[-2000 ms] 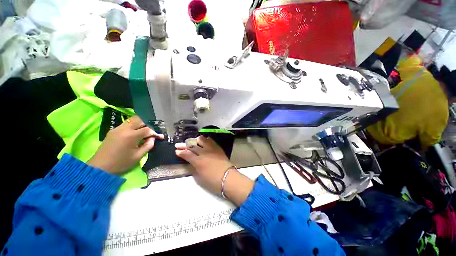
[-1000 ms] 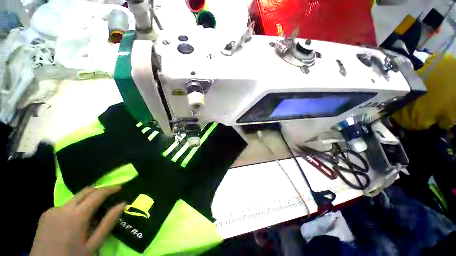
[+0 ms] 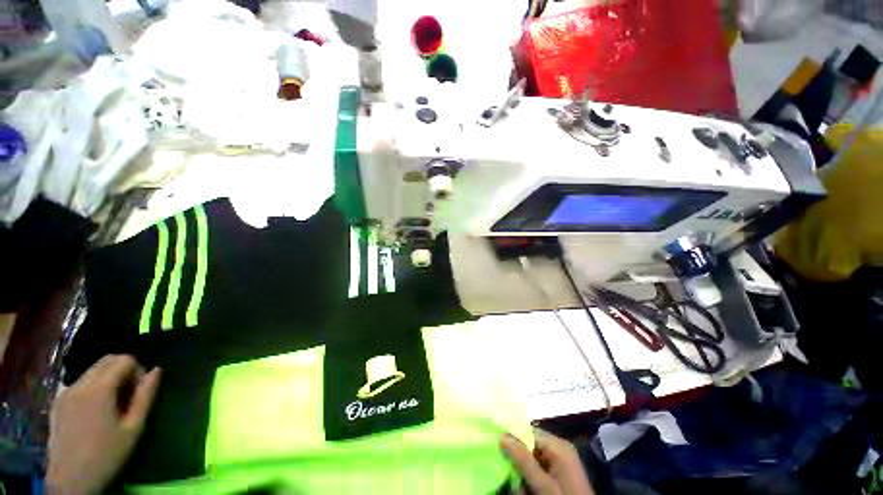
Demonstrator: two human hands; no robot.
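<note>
The garment lies spread over the machine bed and table, with a neon-green body (image 3: pixel 266 416), a black printed panel (image 3: pixel 378 392) with a hat and white lettering, and black parts with striped panels (image 3: pixel 174 271) at left and under the needle area. My left hand (image 3: pixel 102 416) rests at the garment's lower left black edge, fingers curled; whether it pinches cloth is unclear. My right hand (image 3: pixel 552 464), partly cut off by the bottom edge, pinches the neon-green cloth at lower right. The sewing machine's green end (image 3: pixel 349 160) stands over the right striped panel.
Scissors (image 3: pixel 692 334) and an accessory tray (image 3: pixel 760 309) lie right of the machine. White crumpled cloth (image 3: pixel 58 135) is at left rear. A red bag or package (image 3: pixel 629 58) and thread spools (image 3: pixel 426 36) stand behind. Dark blue material (image 3: pixel 716 435) hangs at lower right.
The garment has been turned and spread flat, so the print is upright and the left stripes show. My right hand has come back into view at the lower right edge.
</note>
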